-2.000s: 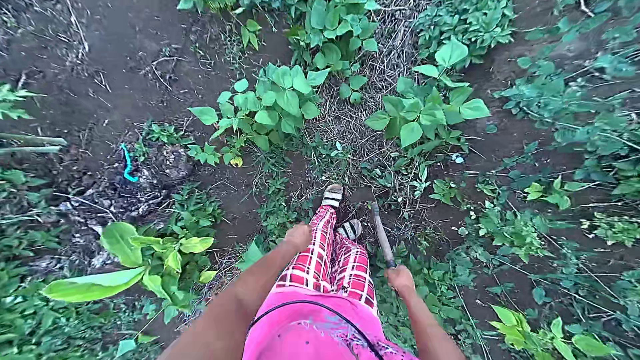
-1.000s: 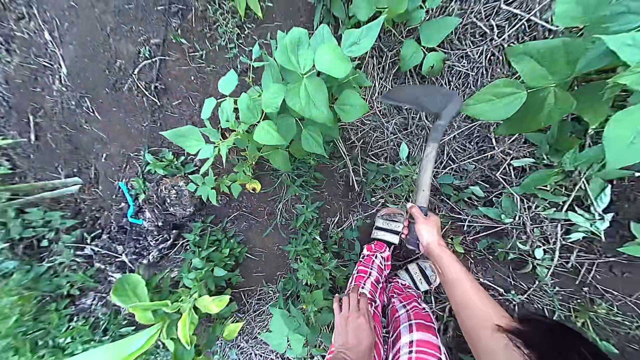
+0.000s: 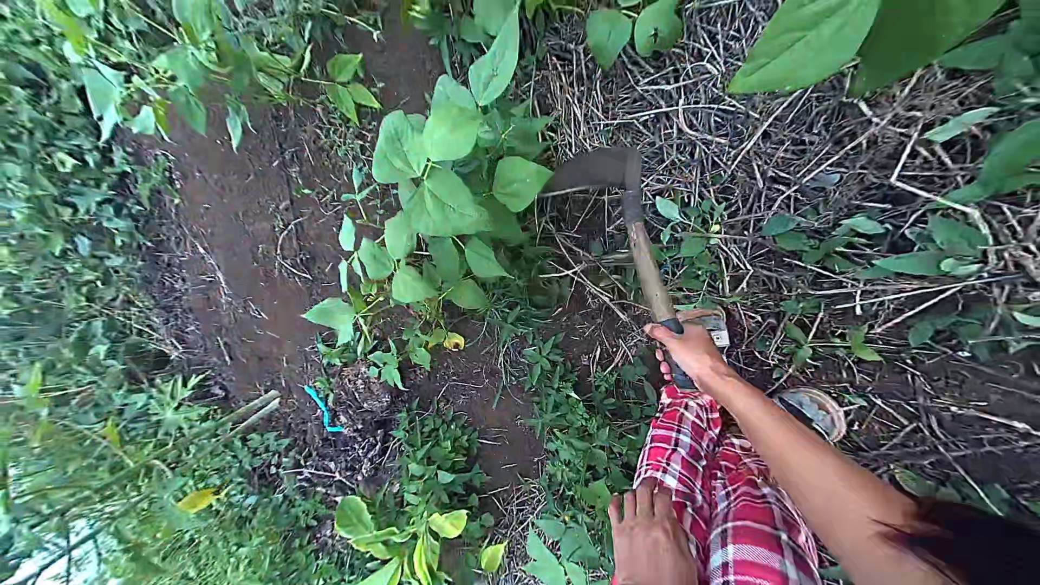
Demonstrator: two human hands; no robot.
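Note:
My right hand (image 3: 691, 353) is closed around the dark-wrapped end of a sickle's wooden handle (image 3: 647, 268). The dark curved blade (image 3: 593, 172) points left, its tip beside the leaves of a broad-leaved green plant (image 3: 447, 203). Whether the tip touches the leaves I cannot tell. My left hand (image 3: 652, 536) rests with fingers spread on the leg of the red plaid trousers (image 3: 678, 455), holding nothing. Low green weeds (image 3: 569, 431) grow between the plant and my legs.
Dry stalks and straw (image 3: 699, 106) cover the ground at upper right. My sandalled foot (image 3: 812, 410) is right of my legs. A bright blue strip (image 3: 323, 408) lies by a dark clump at left. Large leaves (image 3: 804, 45) overhang the top right. Bare brown soil (image 3: 244, 268) shows at left.
From hanging low beside my leg, the sickle has come up in front of me, its blade now close to the leafy plant. My left hand has come down onto my trouser leg. The view has moved closer.

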